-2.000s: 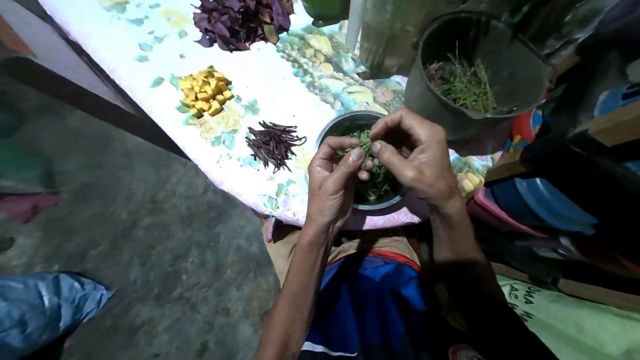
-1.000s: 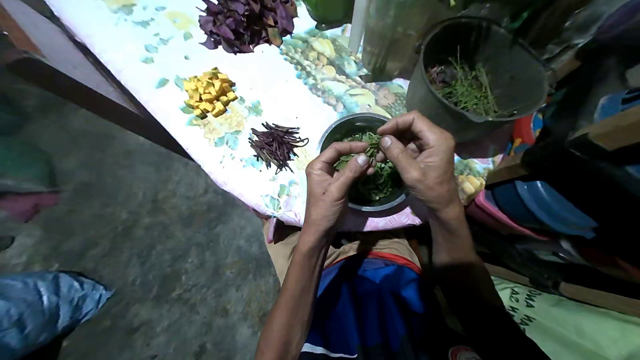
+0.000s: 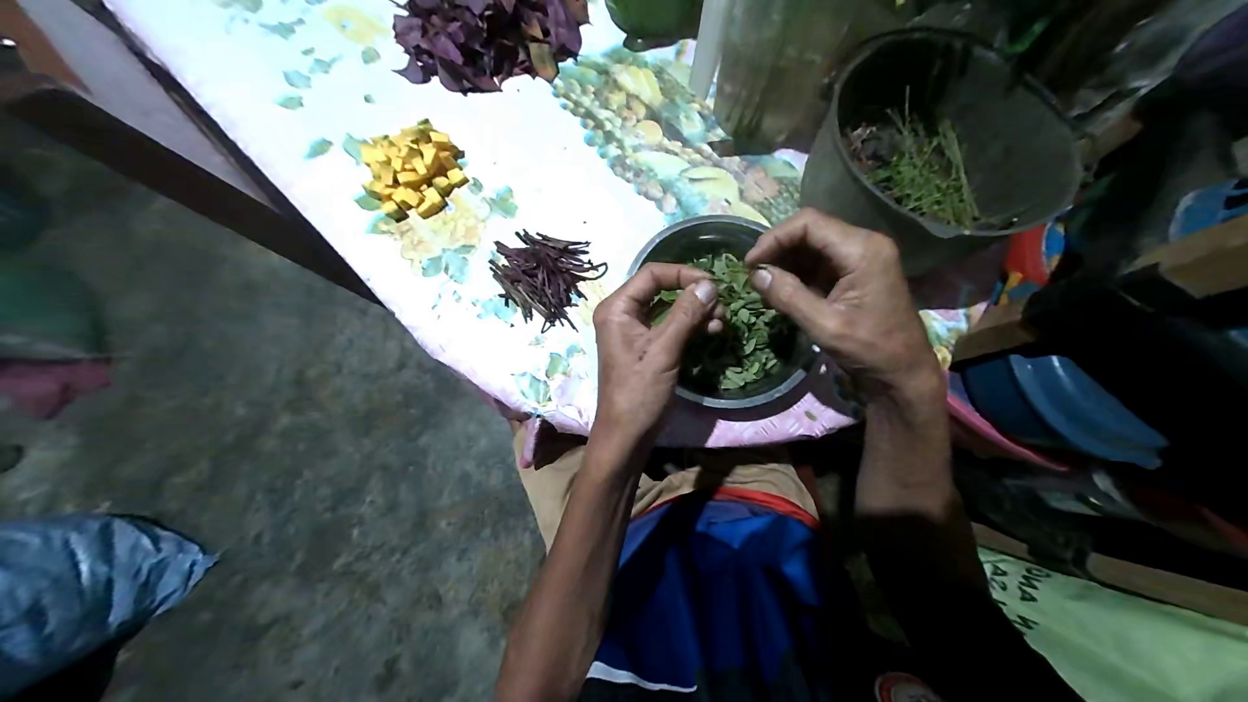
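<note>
A round bowl (image 3: 741, 398) at the table's front edge holds small green leaves (image 3: 746, 336). Over its left side is my left hand (image 3: 648, 346), thumb and index finger pinched together on a bit of green sprig, most of it hidden by the fingers. My right hand (image 3: 848, 297) is over the bowl's right side, its thumb and index tips close together at a thin stem. Left of the bowl lie a pile of thin dark purple pods or stems (image 3: 546, 276) and, farther back, a heap of yellow cubes (image 3: 411, 171). Purple leaves (image 3: 483, 39) are piled at the back.
Behind my right hand stands a dark bucket (image 3: 829, 195) with green stems inside. A flower-patterned tablecloth (image 3: 458, 336) covers the table. Blue plastic basins (image 3: 1072, 409) and a wooden ledge (image 3: 1204, 258) are at the right. A blue plastic bag (image 3: 88, 585) lies at the lower left.
My hands have moved slightly apart over the bowl; they were closer together at the green sprig before. The piles on the table have stayed in place.
</note>
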